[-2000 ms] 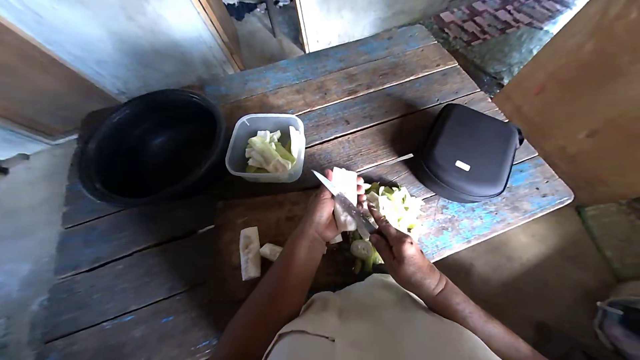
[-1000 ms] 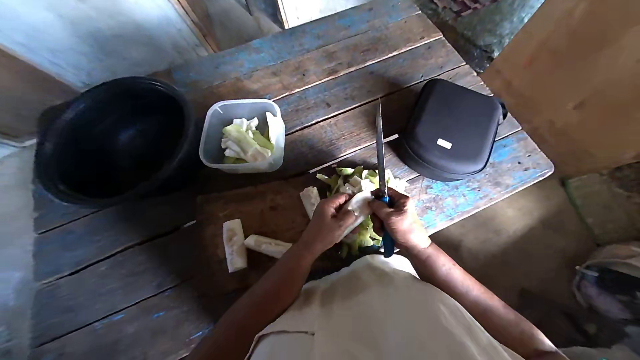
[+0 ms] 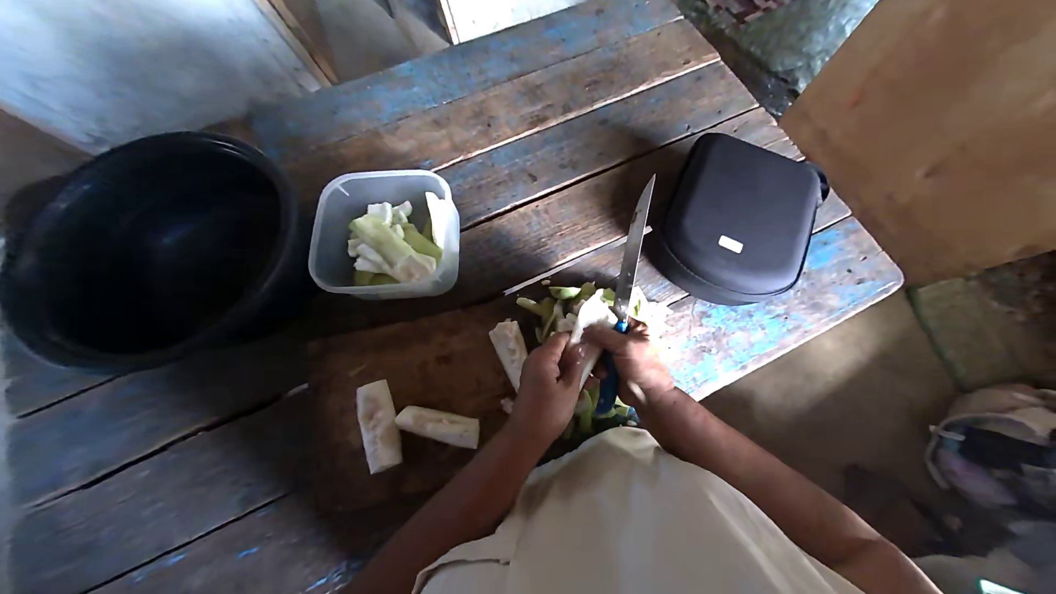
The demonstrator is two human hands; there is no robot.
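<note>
My left hand (image 3: 551, 384) grips a pale piece of peeled vegetable (image 3: 591, 318). Close against it on the right, my right hand (image 3: 631, 363) holds a kitchen knife (image 3: 634, 247) by its blue handle, the blade pointing up and away from me. Behind and below the hands lie green and white peelings (image 3: 540, 309). On the wooden cutting board (image 3: 346, 355) are several pale vegetable pieces: one upright (image 3: 379, 426), one lying crosswise (image 3: 438, 426) and one beside my left hand (image 3: 509, 351).
A clear plastic container (image 3: 326, 247) with pale green and white vegetable pieces stands beyond the board. To its left is a large black basin (image 3: 285, 214). A black zip case (image 3: 742, 214) sits at the right of the worn plank table (image 3: 544, 99). Bundled items lie on the floor at right.
The knife was slanted across the vegetable piece two seconds ago; one second ago and now its blade points away from me. Both hands stay close together around the piece.
</note>
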